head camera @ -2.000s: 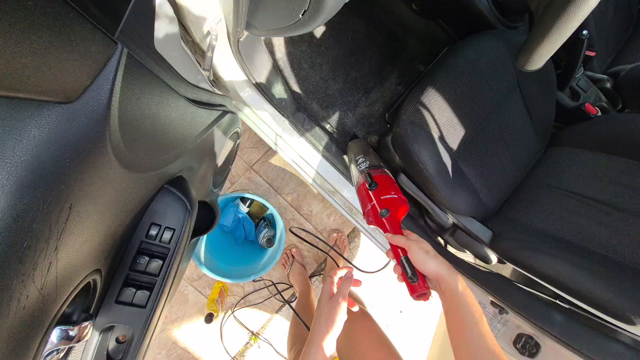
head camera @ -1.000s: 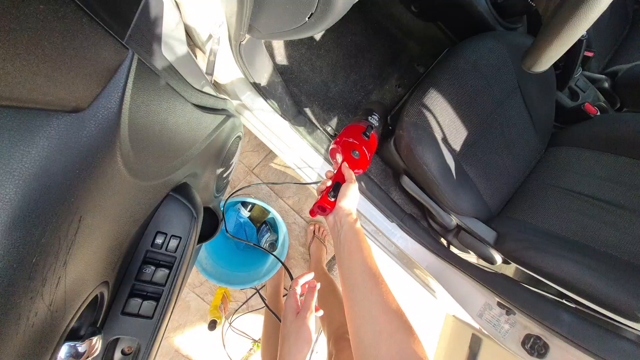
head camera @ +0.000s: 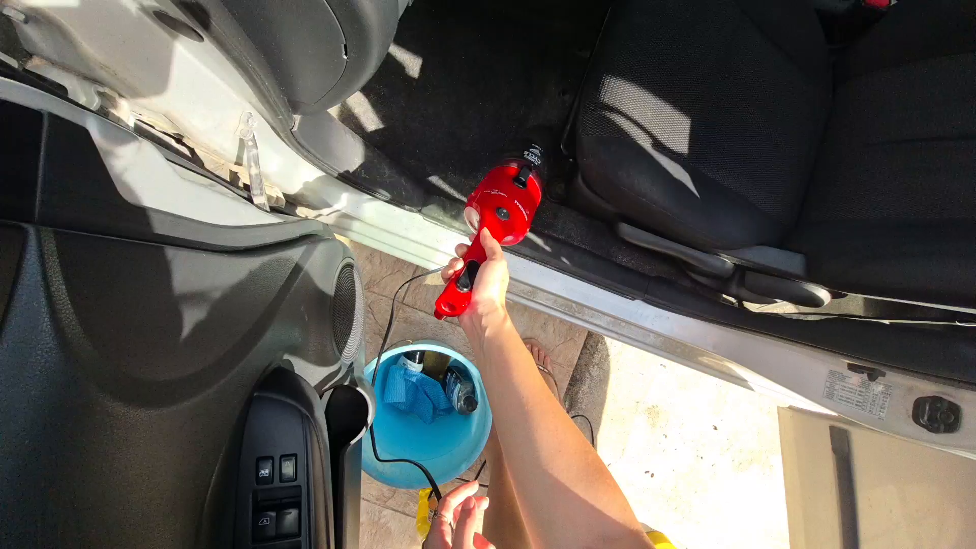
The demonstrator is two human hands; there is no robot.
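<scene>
My right hand (head camera: 486, 278) is closed round the handle of a red handheld vacuum cleaner (head camera: 503, 202), which points into the car's footwell. Its dark nozzle is over the black floor carpet (head camera: 473, 84), beside the front seat; the tip is hard to make out. Low in the view, my left hand (head camera: 459, 520) has curled fingers around the black power cord (head camera: 389, 459), which loops up toward the vacuum's handle. A blue plastic bucket (head camera: 427, 454) stands on the paving below, holding a blue cloth (head camera: 418, 395) and dark bottles (head camera: 460, 387).
The open car door (head camera: 175, 343), with its window switch panel (head camera: 276, 488), is on the left. The metal door sill (head camera: 610, 303) crosses between paving and cabin. A black fabric seat (head camera: 686, 137) with a side lever (head camera: 675, 250) is on the right. A yellow object (head camera: 424, 512) lies below the bucket.
The vacuum has swung from leaning down to the right to having its handle down to the left, my right hand moving with it. The view has shifted closer to the sill.
</scene>
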